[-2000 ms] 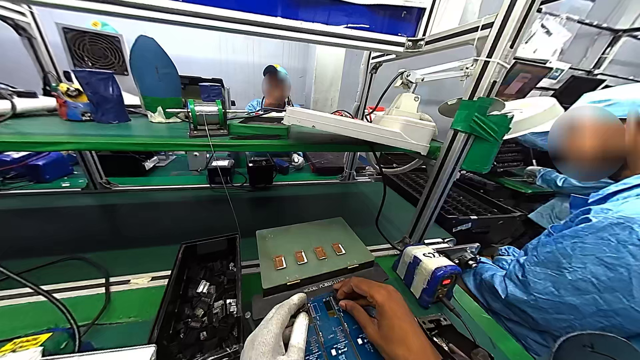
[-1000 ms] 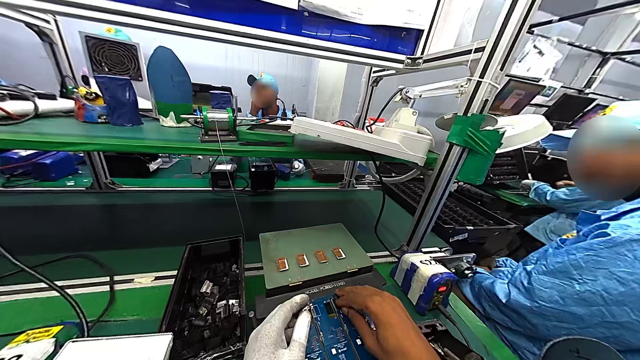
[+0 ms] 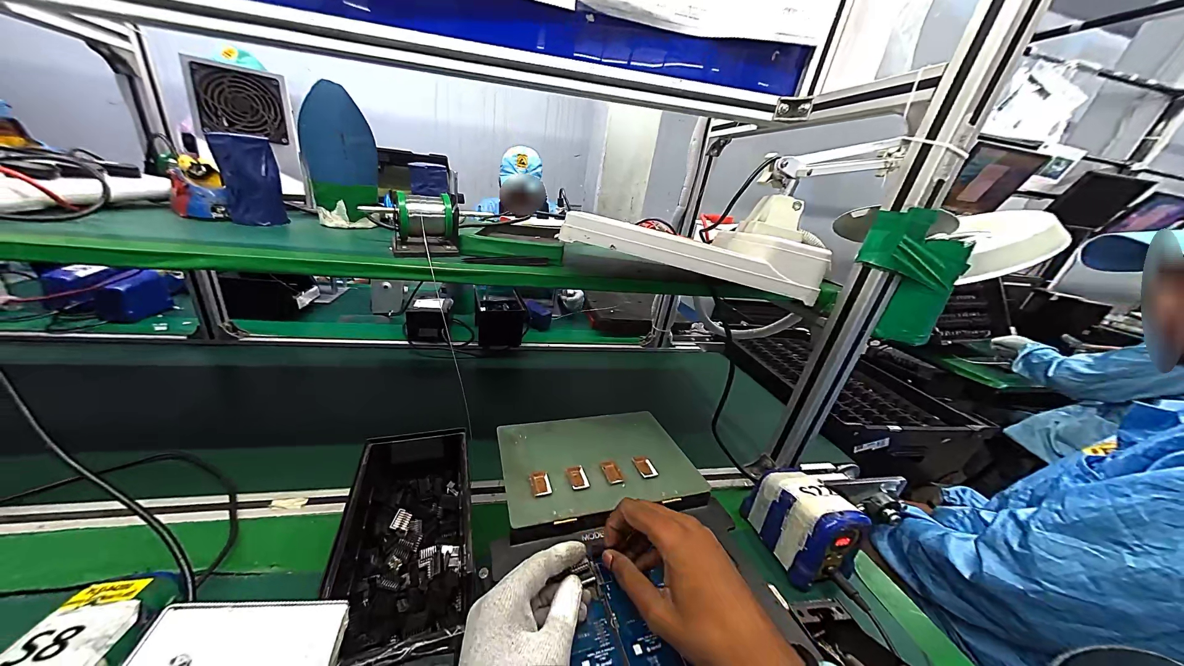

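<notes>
My left hand [image 3: 529, 606], in a white knit glove, pinches a small dark part with metal pins [image 3: 583, 571] between thumb and fingers, low at the centre. My bare right hand [image 3: 689, 583] is beside it over a blue circuit board [image 3: 610, 629]. Its thumb and index finger nearly meet at the board's upper part; whether they hold anything cannot be told. The hands cover much of the board. Just beyond them, a grey-green plate [image 3: 592, 444] on a dark fixture bears several small copper-coloured pieces [image 3: 612, 473] in a row.
A black bin [image 3: 356, 518] of small dark pinned parts stands left of my hands. A blue soldering station [image 3: 805, 527] stands right. A green shelf [image 3: 518, 268] with a solder wire reel [image 3: 425, 217] and a white lamp [image 3: 694, 250] crosses ahead. A co-worker in blue [image 3: 1064, 546] sits at right.
My left hand's fingers are now curled around a small part, where they lay straighter along the board a second ago. My right hand stays over the board.
</notes>
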